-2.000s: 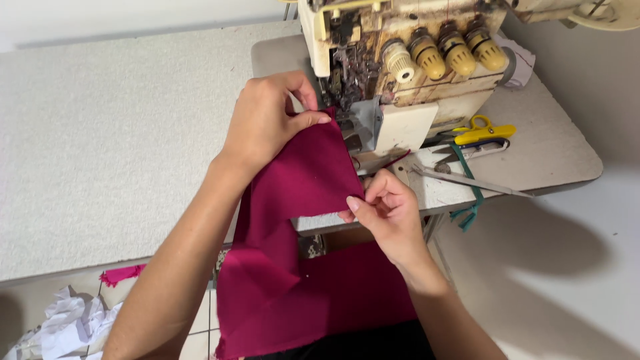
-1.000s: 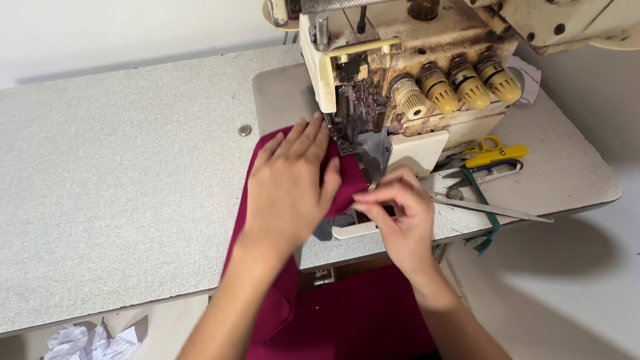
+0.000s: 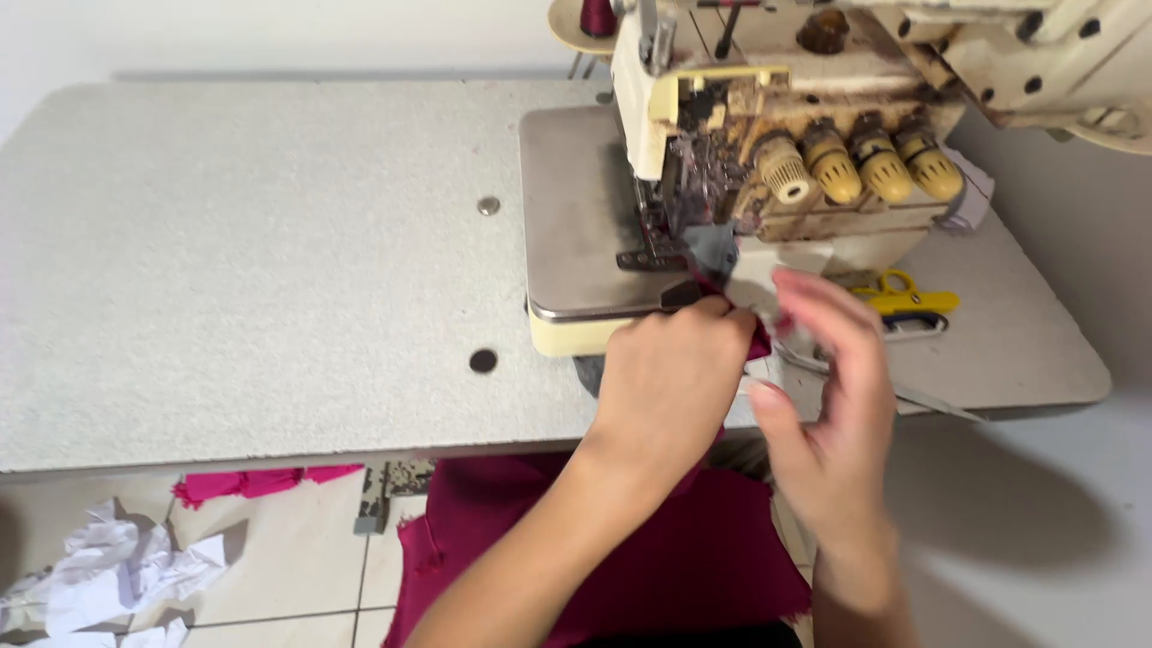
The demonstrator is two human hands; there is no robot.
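Observation:
An overlock sewing machine [image 3: 864, 216] with a metal work plate [image 3: 576, 207] stands on the table's right part. My left hand [image 3: 675, 360] is closed on magenta fabric at the plate's front right edge, just below the presser foot [image 3: 650, 261]. A fold of that fabric shows between my hands, and a narrow strip runs up toward the foot. More magenta fabric [image 3: 711, 549] hangs below the table edge and over my lap. My right hand [image 3: 828, 405], somewhat blurred, is right of the left one with thumb and fingers apart, holding nothing that I can see.
Yellow-handled thread snips [image 3: 913, 300], a dark blue-handled tool [image 3: 913, 324] and long metal tweezers [image 3: 936, 403] lie right of my right hand. A magenta thread cone [image 3: 598, 18] stands behind the machine. White scraps [image 3: 117, 567] and pink scraps [image 3: 261, 483] are on the tiled floor.
The fabric lay over the plate beneath my left hand; now the plate is bare and the fabric is bunched at its front right edge. My right hand has opened. The view has shifted.

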